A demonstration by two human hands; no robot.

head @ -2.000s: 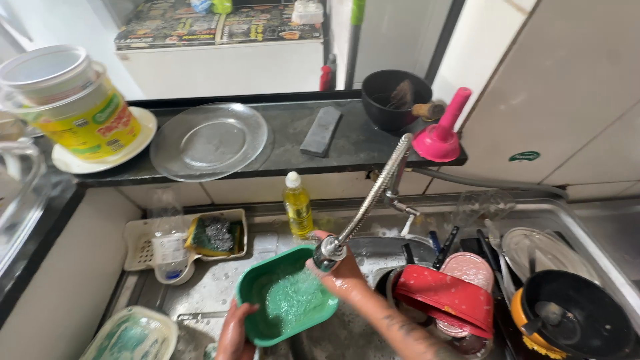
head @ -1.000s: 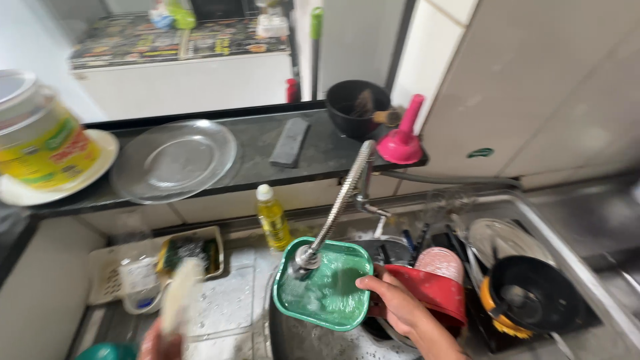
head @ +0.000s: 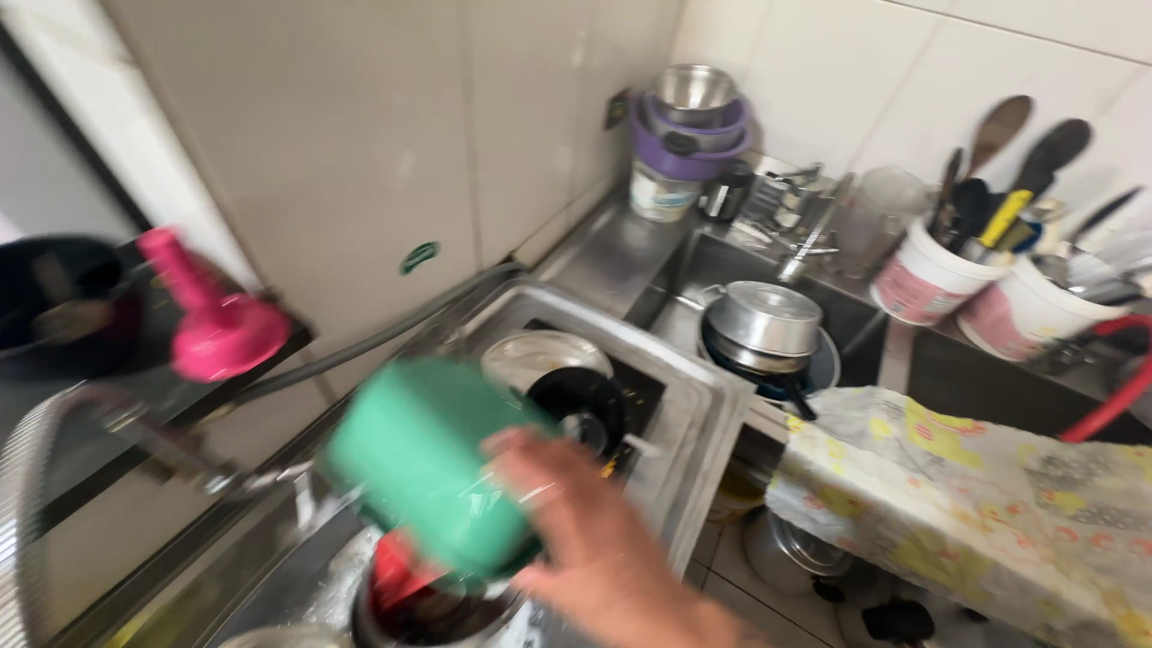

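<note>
My right hand [head: 576, 522] grips the rim side of a green plastic tub [head: 432, 463], which is tilted with its base toward the camera, above the sink. Both are blurred by motion. Beneath the tub, a red container [head: 400, 571] shows inside a dark pot [head: 432, 621] in the sink. Beyond the tub lie a pale plate or lid [head: 544, 355] and a black pan [head: 580, 400] on the steel drainboard. The coiled metal faucet hose [head: 22, 504] arches at the left edge. My left hand is out of view.
A pink plunger [head: 229, 333] and a dark bowl [head: 63, 306] stand on the ledge at left. Stacked metal pots [head: 765, 319] sit in a second sink basin. White tubs of utensils [head: 936, 274] stand behind it. A patterned cloth [head: 972, 504] covers a surface at right.
The view has swung far to the right. The green tub, upright under the faucet a second ago, is now tipped in my right hand. My left hand has left the view.
</note>
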